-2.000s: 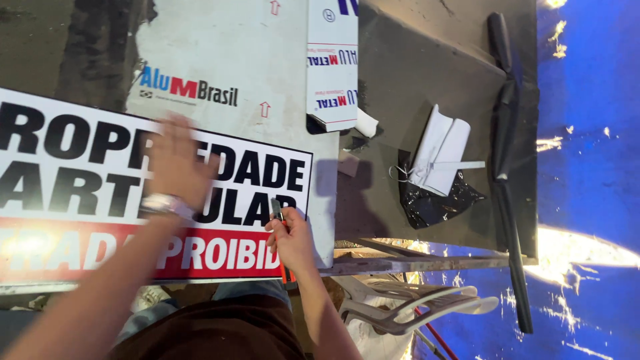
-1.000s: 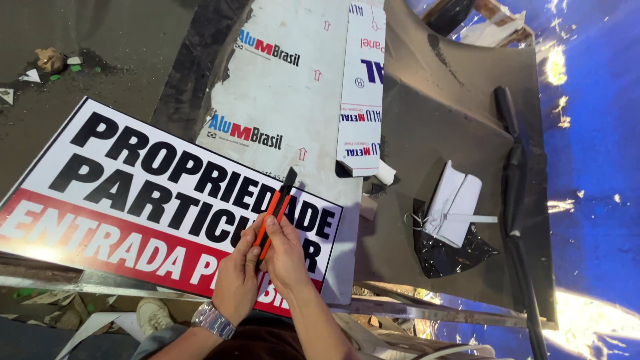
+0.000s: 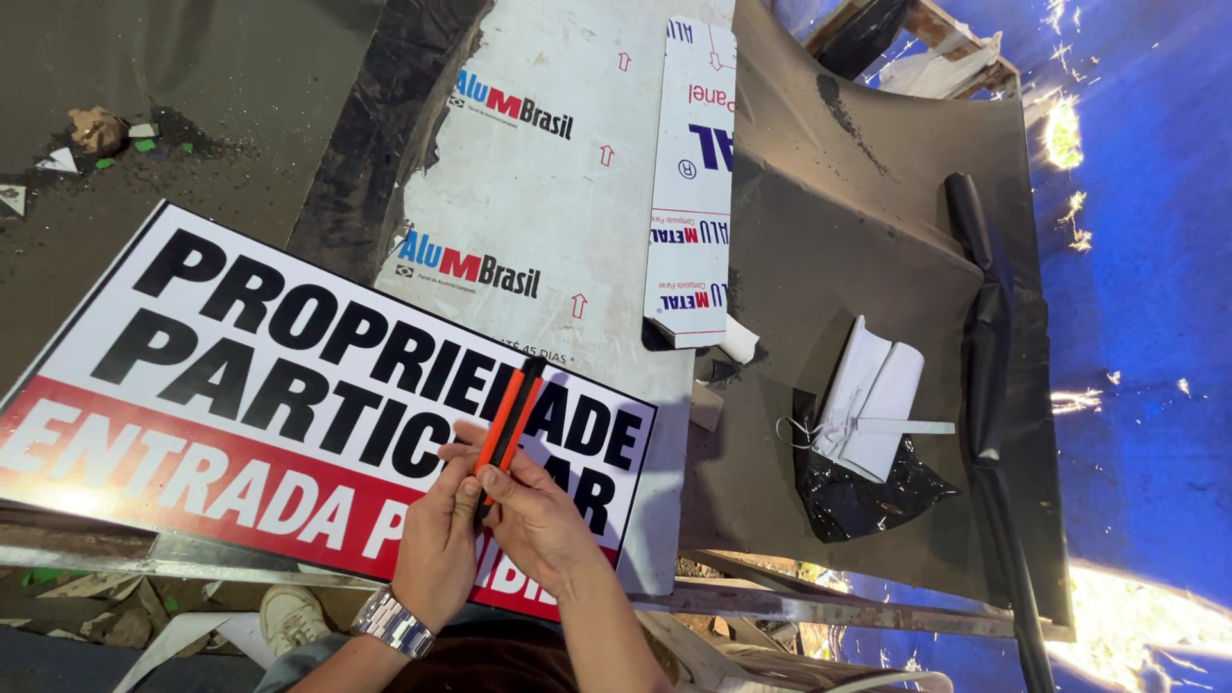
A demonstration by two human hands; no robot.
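Observation:
An orange and black snap-off utility knife stands tilted between both my hands, above the right part of a printed sign panel in white, black and red. My left hand, with a metal watch at the wrist, closes around the knife's lower end. My right hand grips the same knife with thumb and fingers from the other side. Whether the blade is out cannot be told. The sign lies slanted over the table's front edge and partly over a film-covered composite panel.
A narrow offcut of printed panel lies on the large panel. To the right are a white folded roll tied with string, black plastic and a long black roll. Scraps and a crumpled brown lump lie at the upper left.
My left hand was flat over the sign two seconds ago and is now at the knife with my right. The sign has turned from nearly level to a steeper slant. The view has shifted.

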